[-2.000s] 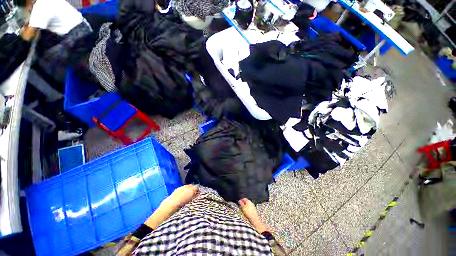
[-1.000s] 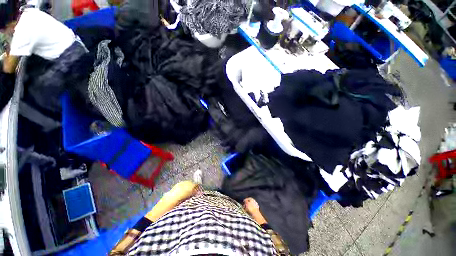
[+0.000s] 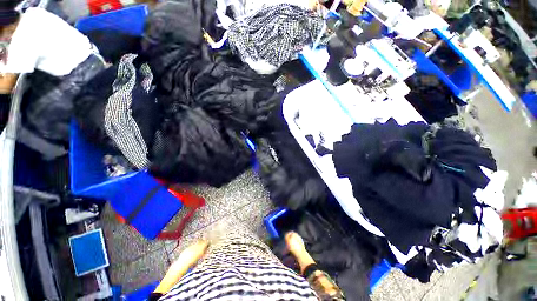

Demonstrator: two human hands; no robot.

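Observation:
My left hand (image 3: 194,251) is low at the centre left, beside the checked apron, blurred. My right hand (image 3: 294,242) is just right of the apron, in front of black cloth. Both are small and their fingers are hard to make out; I see no thing in either. A black garment pile (image 3: 406,182) lies over the right part of the white machine table (image 3: 315,147). White-and-black pieces (image 3: 480,229) hang at its right end. A dark cloth heap (image 3: 341,253) lies low beside my right hand.
A red stool with a blue seat (image 3: 147,206) stands front left by a blue crate (image 3: 88,167). A foot pedal (image 3: 88,253) is at far left. Machines (image 3: 383,70) stand behind the table. Black cloth (image 3: 206,129) is heaped mid-left. A person in white (image 3: 50,44) is at upper left.
The view has moved forward towards the table and stool. The large blue crate at lower left has mostly left the picture. The machine table and its black pile appear nearer.

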